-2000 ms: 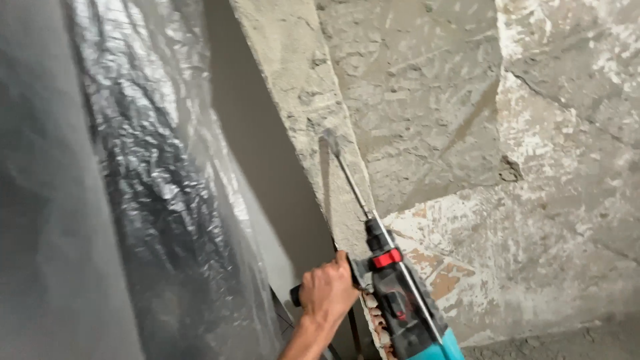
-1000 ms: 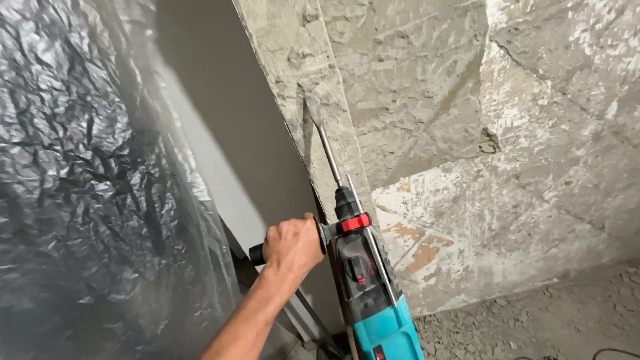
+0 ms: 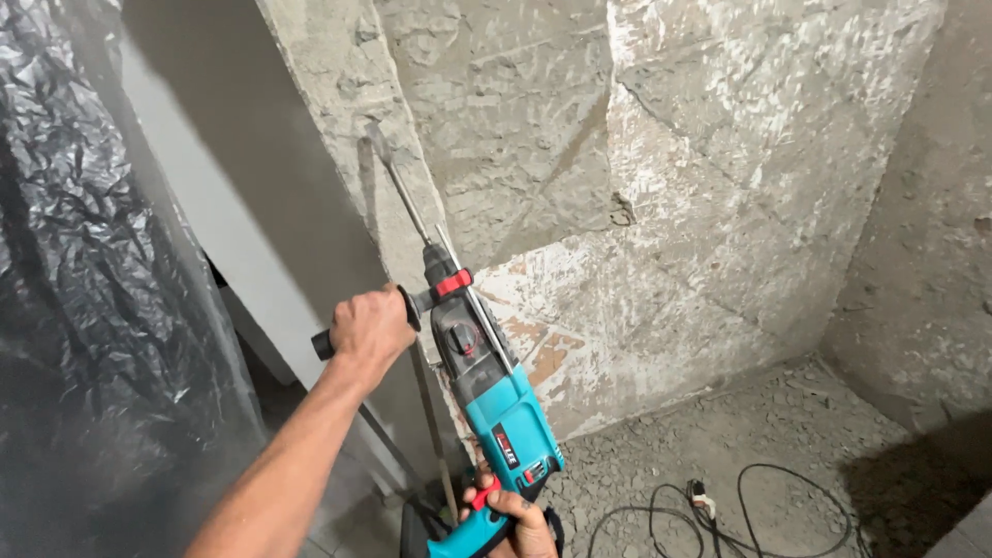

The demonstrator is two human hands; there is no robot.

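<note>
A teal and black rotary hammer (image 3: 515, 411) points up and away across the middle of the view. My left hand (image 3: 370, 329) is closed around its black side handle, beside the red collar. At the bottom, my right hand (image 3: 511, 515) holds the rear grip, with fingers by the red trigger. The steel chisel bit (image 3: 407, 198) reaches the rough plaster strip (image 3: 341, 85) at the wall's edge; its tip is blurred, so contact is hard to tell. A metal depth rod (image 3: 487, 322) runs along the tool's body.
Crumpled plastic sheeting (image 3: 85, 256) hangs at left, beside a smooth grey panel (image 3: 240, 155). The chipped wall (image 3: 721, 194) meets another wall at right. Rubble (image 3: 620, 465) covers the floor, where a black cable (image 3: 783, 469) with a plug (image 3: 701, 500) lies in loops.
The view has shifted, so more of the floor, the cable and the tool's rear now shows. My right hand has come into view; my left hand stays on the side handle.
</note>
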